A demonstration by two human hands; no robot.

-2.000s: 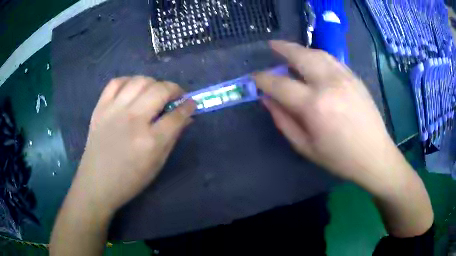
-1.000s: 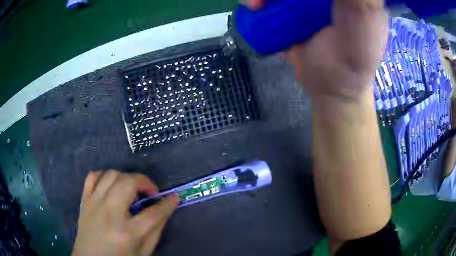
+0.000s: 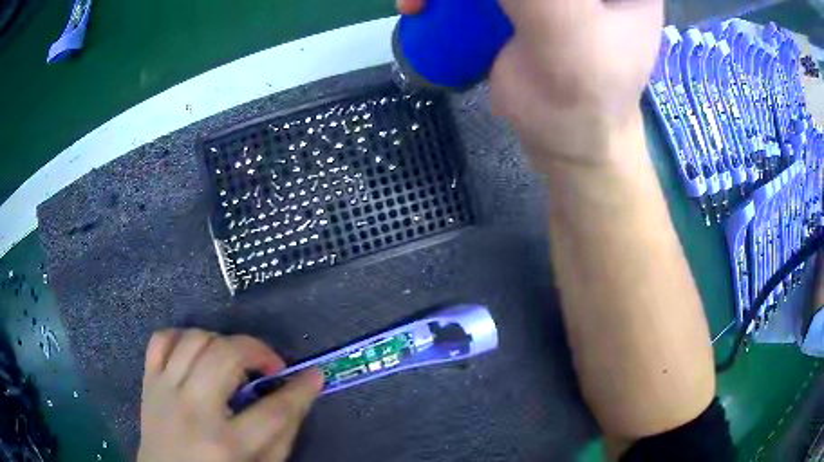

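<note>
My left hand [image 3: 221, 392] grips the left end of a lilac handle housing [image 3: 465, 332] lying on the dark grey mat [image 3: 126, 226]. A green circuit board [image 3: 366, 359] shows inside the open trough, whose rounded end points right. My right hand [image 3: 578, 68], cut off by the top edge, holds the thick blue electric screwdriver [image 3: 456, 41]. The screwdriver's nose is near the top right corner of the black screw tray [image 3: 397, 194]; its tip cannot be made out. Many tiny silver screws stand or lie in the tray, mostly on its left and upper parts.
Rows of purple housings [image 3: 714, 117] are stacked at the right, with a black cord [image 3: 768, 289] passing by them. A single purple unit [image 3: 70, 32] lies on the green belt at the upper left. A white rail [image 3: 172, 90] curves beyond the mat. Black parts [image 3: 23, 415] lie at the lower left.
My right hand has gone from the housing to holding the blue screwdriver, now slightly further left than a second ago. My left hand keeps hold of the housing. The camera view has shifted.
</note>
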